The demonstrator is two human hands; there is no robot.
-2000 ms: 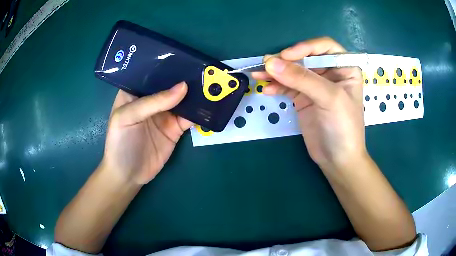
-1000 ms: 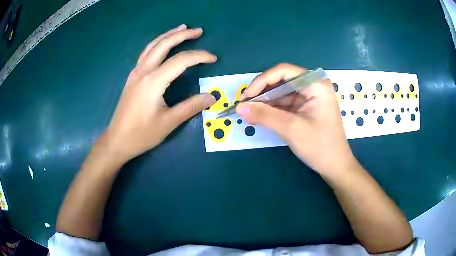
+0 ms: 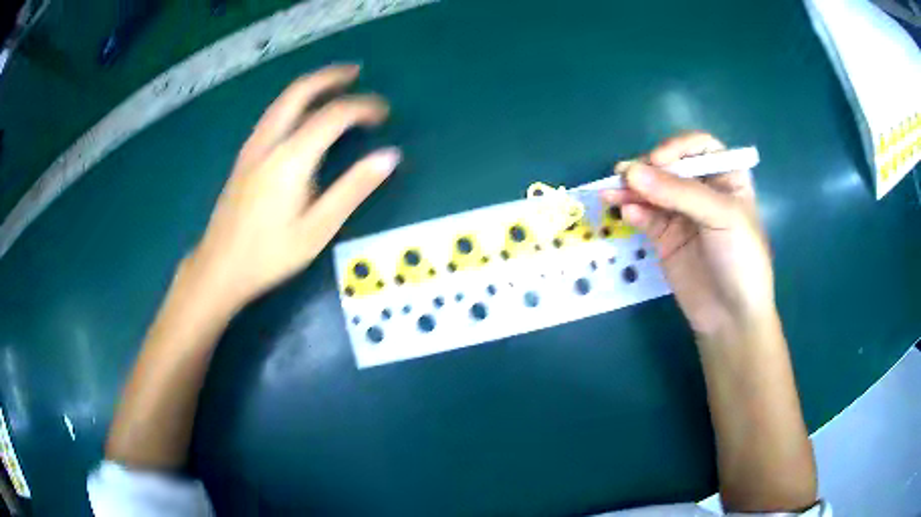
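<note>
The white sticker sheet (image 3: 402,352) lies tilted on the dark green table. Its upper row holds yellow camera stickers; its lower row shows only round holes. My right hand (image 3: 707,227) holds the tweezers (image 3: 717,164) like a pen over the sheet's right part and hides that end. A pale yellow sticker (image 3: 555,205) is at the tweezer tip, above the sheet's upper edge. My left hand (image 3: 288,187) is blurred, empty and spread, above and left of the sheet, not touching it.
A stack of sticker sheets (image 3: 877,91) with yellow rows is at the upper right table edge. A curved speckled strip (image 3: 187,89) crosses the upper left, with a dark green surface and dark shapes beyond it. Small white scraps (image 3: 69,427) lie at the lower left.
The phone held two seconds ago is out of view. A sticker is now at the tweezer tip. The view has shifted; the sheet appears lower and further left, and my right hand is at its right part.
</note>
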